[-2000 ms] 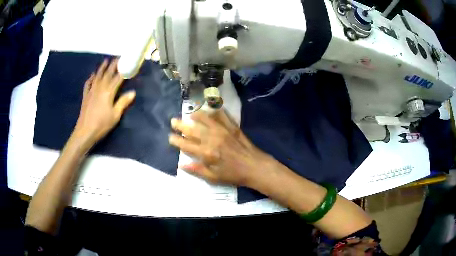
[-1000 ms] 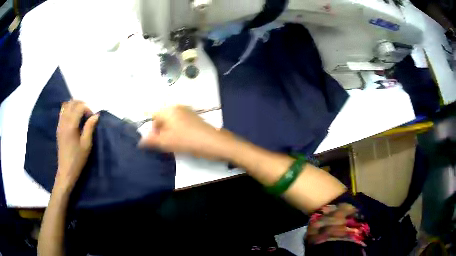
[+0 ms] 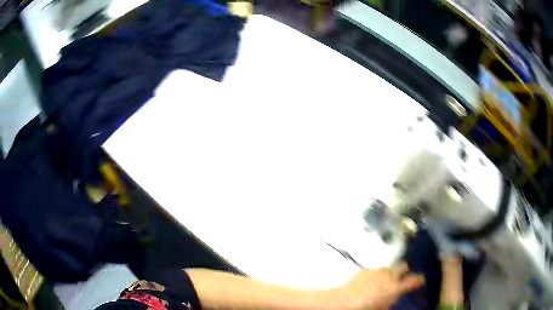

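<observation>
The frame is blurred. My left hand reaches in from the lower left, its fingers at the edge of navy fabric right of the needle area. Whether it grips the fabric is unclear. My right hand, with a green bangle partly cut off by the bottom edge, lies over the same fabric; its fingers are too blurred to read. The sewing machine head is at the right, with the blurred needle plate at its left end.
A large navy heap lies over the far left table corner. More navy cloth hangs at the lower left. The white table spans the middle. Yellow rails stand at the upper right.
The view has swung left, so the machine sits lower right and the navy heap shows. The panel under my left hand has left the table's left part. Both hands are now by the fabric right of the needle.
</observation>
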